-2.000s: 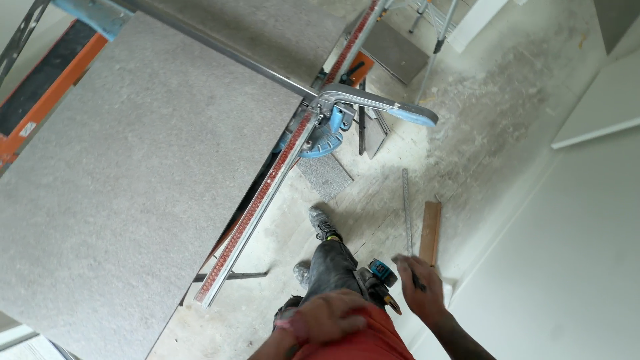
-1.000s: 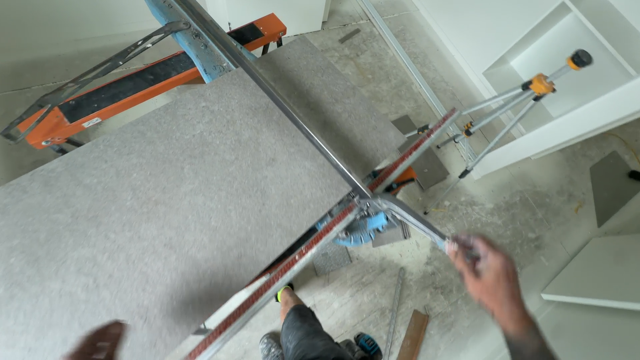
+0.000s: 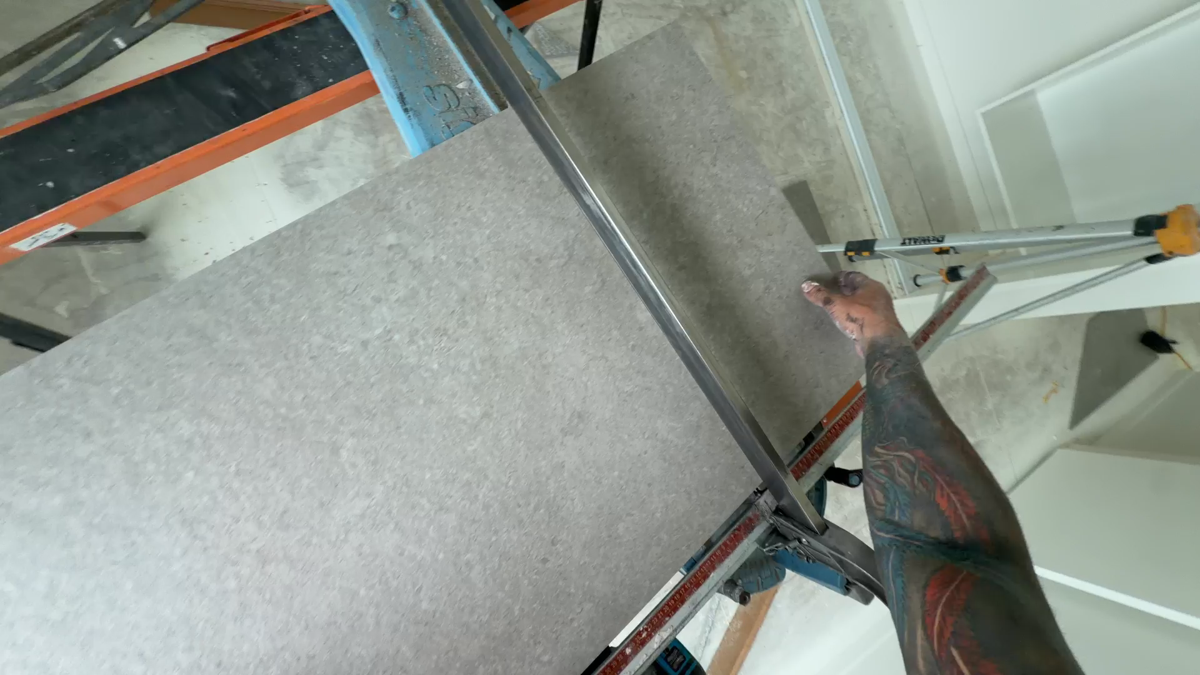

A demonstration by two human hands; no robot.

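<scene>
A large grey tile point(image 3: 375, 375) lies on a blue manual tile cutter point(image 3: 422, 80), whose steel rail point(image 3: 637, 262) runs diagonally over it. Right of the rail lies the narrower part of the tile point(image 3: 712, 206), in shade. My right hand point(image 3: 853, 305) is at that part's right edge, fingers bent; whether it grips the edge is unclear. The cutter's handle point(image 3: 844, 553) is at the rail's lower end, partly behind my tattooed forearm. A red measuring scale point(image 3: 694, 591) runs along the tile's lower right edge. My left hand is out of view.
An orange and black work stand point(image 3: 187, 131) supports the upper left side. At the right are a tripod with yellow fittings point(image 3: 1031, 234) and a white recessed cabinet point(image 3: 1116, 122). Below the scale, a wooden board point(image 3: 745, 633) lies on the floor. A long metal profile point(image 3: 848, 112) stretches along the top right.
My right hand has left the cutter's handle and is now at the tile's right edge. My left hand, at the lower left a second ago, has gone out of view. The view is closer over the tile.
</scene>
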